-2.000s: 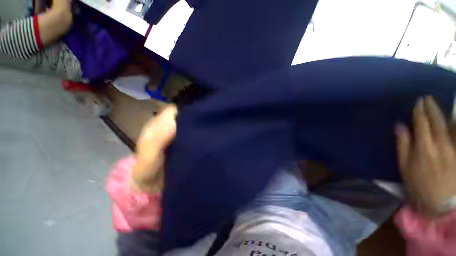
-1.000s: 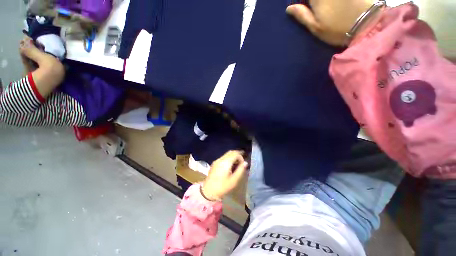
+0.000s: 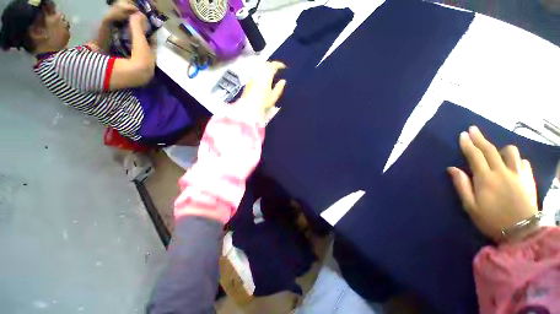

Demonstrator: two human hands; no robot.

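A dark navy cut panel (image 3: 423,214) lies on the white table at the right, its near end hanging over the front edge. My right hand (image 3: 494,184) rests flat on it with fingers spread. More navy panels (image 3: 362,98) lie flat on the table to the left, with white table showing in narrow gaps between. My left hand (image 3: 264,89) is at the left edge of these panels, fingers apart; whether its fingertips hold the fabric edge cannot be told.
A purple machine (image 3: 221,30) and blue-handled scissors (image 3: 198,66) are at the upper left. A person in a striped top (image 3: 92,80) sits there. A navy heap (image 3: 270,245) with white patches lies below the table edge. Metal parts (image 3: 540,130) show at the right.
My left hand has moved from near my lap up to the panels' left edge. My right hand now lies flat on the right panel. The view has shifted, showing more of the table and the neighbour.
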